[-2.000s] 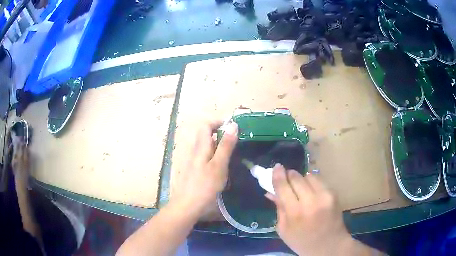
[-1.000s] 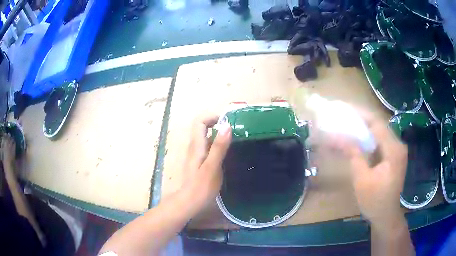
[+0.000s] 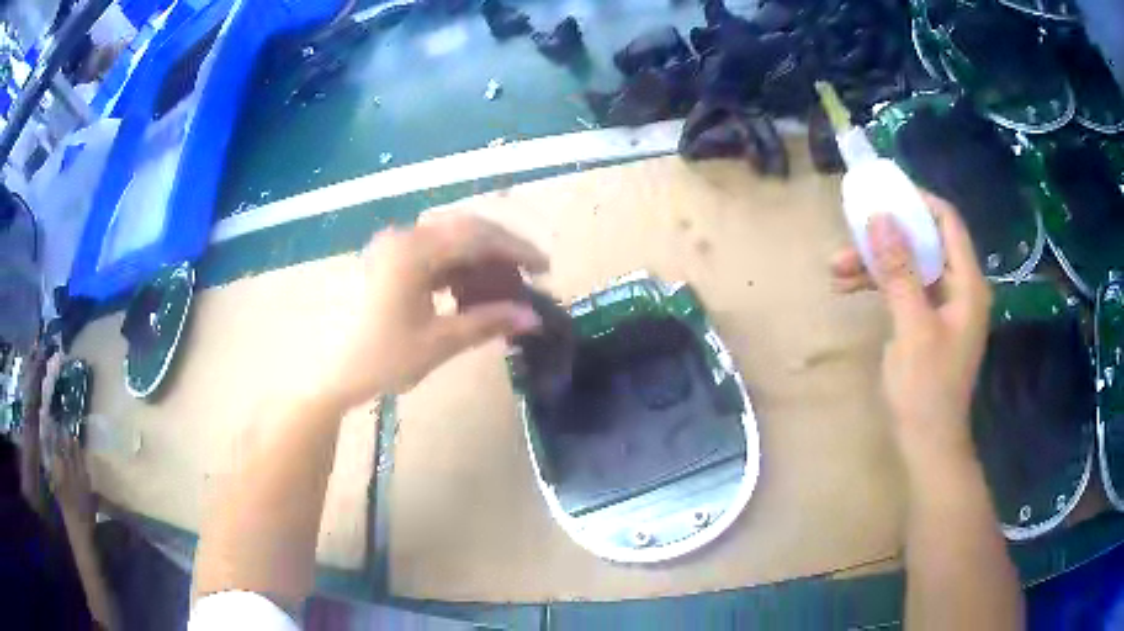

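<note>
A green housing (image 3: 641, 425) with a white rim lies on the tan cardboard in front of me, slightly turned, its dark recess facing up. My left hand (image 3: 425, 302) is raised at the housing's upper left. It holds a dark, blurred piece (image 3: 524, 321) between thumb and fingers, likely a black insert, partly over the housing's left edge. My right hand (image 3: 924, 308) is held up at the right, off the housing. It grips the white glue bottle (image 3: 890, 219), with its yellowish tip pointing up towards the heap of black inserts (image 3: 789, 74).
Green housings (image 3: 1035, 419) overlap in rows along the right side. One housing (image 3: 159, 330) lies at left near a blue bin (image 3: 154, 160). A pale strip (image 3: 456, 168) runs behind the cardboard. Another person's hand (image 3: 72, 475) is at the far left.
My left hand has let go of the housing and lifted, now with a dark piece. The housing has turned slightly. My right hand moved away from the housing with the bottle, which now points upward.
</note>
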